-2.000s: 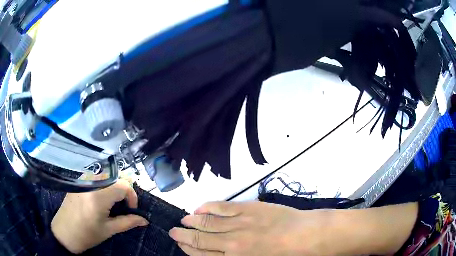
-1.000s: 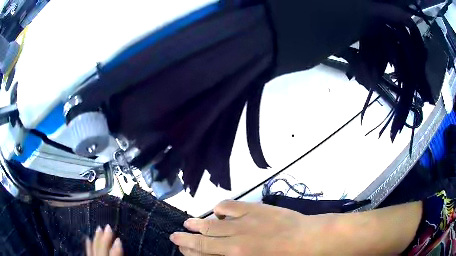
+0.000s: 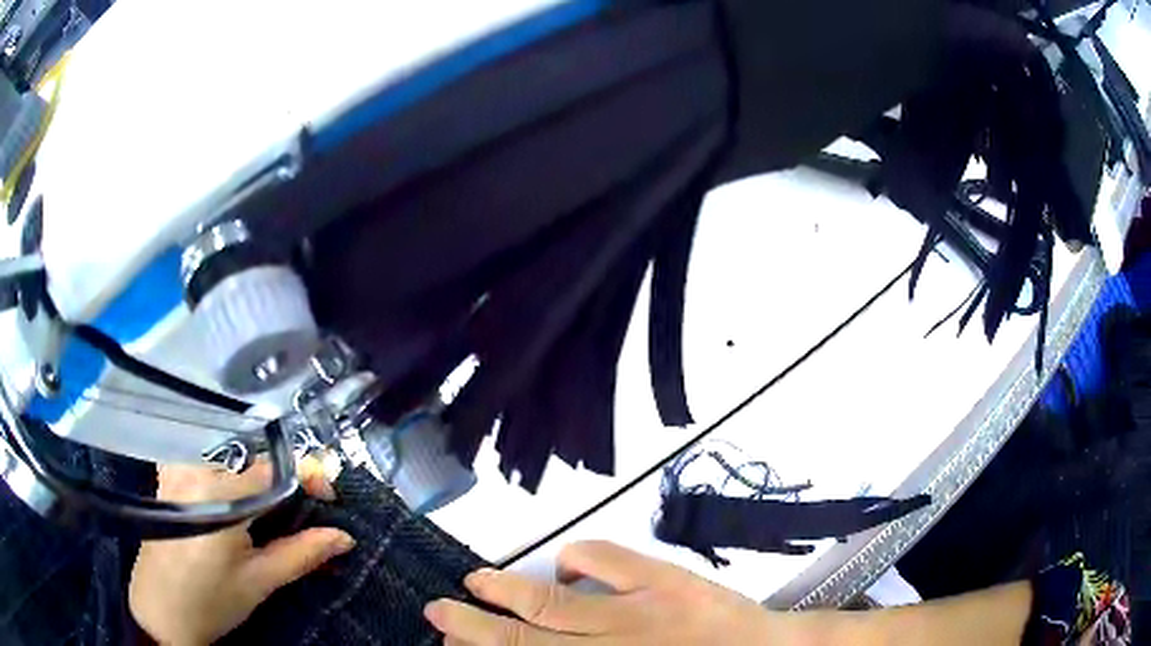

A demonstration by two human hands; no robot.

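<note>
Dark checked cloth (image 3: 379,555) lies at the lower left and runs up under the needle area of the sewing machine (image 3: 316,88). My left hand (image 3: 227,555) is at the needle area, its fingertips on the cloth and partly behind the curved metal guard. The thumb is apart from the fingers. My right hand (image 3: 606,599) lies flat on the cloth's right edge, fingers pointing left, cut off by the lower edge. The presser foot is hidden behind metal parts and fingers. A ribbed dial (image 3: 256,331) and a grey-blue cylinder (image 3: 427,464) sit above the cloth.
Black strips (image 3: 555,366) hang from a black band (image 3: 833,76) over the machine arm. A dark frayed scrap (image 3: 783,517) with loose threads lies on the white table (image 3: 808,316). Scissors handles (image 3: 1029,284) show at the right under more strips. A ruled tape (image 3: 997,423) follows the table edge.
My left hand has come up from the bottom edge to the needle area. My right hand is slightly lower, and more of the scrap shows. The view has shifted a little.
</note>
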